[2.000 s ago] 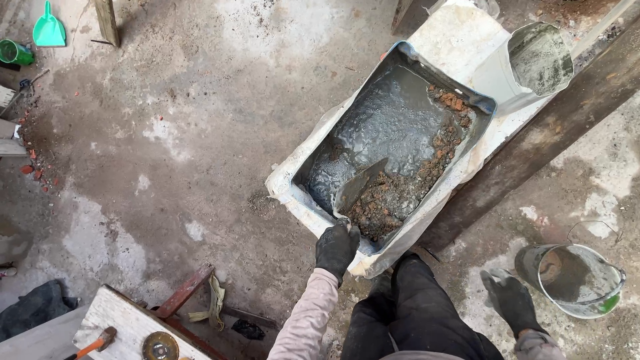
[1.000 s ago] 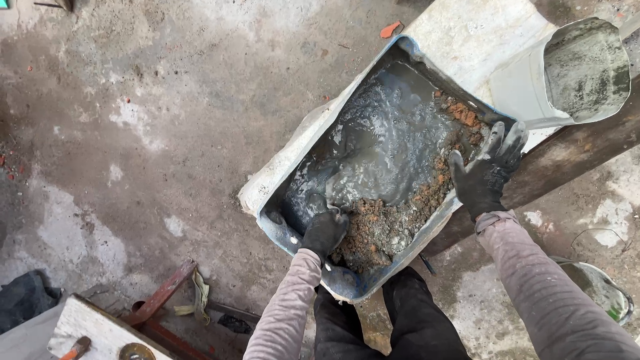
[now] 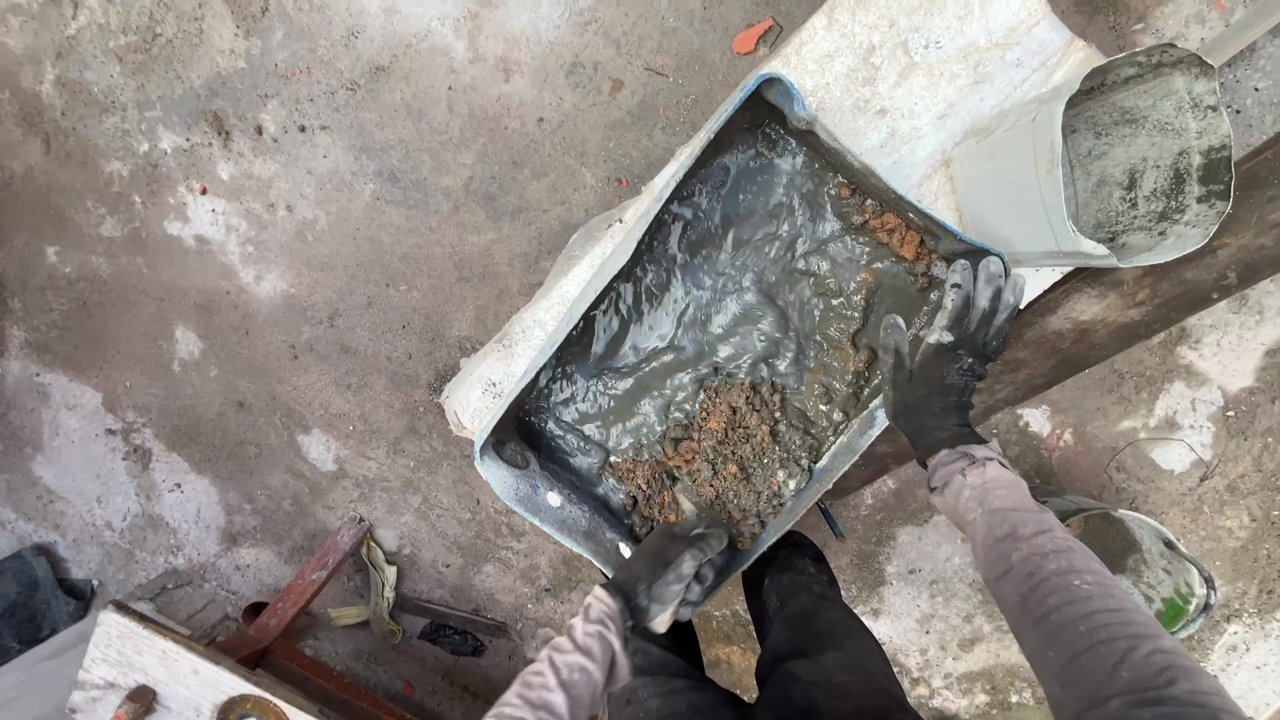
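My left hand (image 3: 672, 572), in a black glove, is closed at the tub's near edge on a trowel's handle; the blade is mostly hidden in the mix. My right hand (image 3: 945, 355), also gloved, rests spread on the right rim of the tub, its fingers near the corner. The rectangular tub (image 3: 550, 505) has a worn blue-white rim and holds wet grey cement mix (image 3: 700, 310). A heap of crumbly brown-grey material (image 3: 735, 450) lies in the near part of the mix, and reddish clumps (image 3: 897, 235) lie along the far right side.
A cut grey plastic container (image 3: 1145, 155) lies behind my right hand, by a whitish sheet (image 3: 930, 80). A long beam (image 3: 1090, 325) runs beneath. A bucket (image 3: 1135, 565) stands at lower right. A wooden board (image 3: 170, 670) and reddish frame (image 3: 300, 590) are at lower left.
My right hand has come from beside the bucket onto the tub's right rim. My left hand, reaching inside the tub a second ago, is now back at its near edge. The view has shifted.
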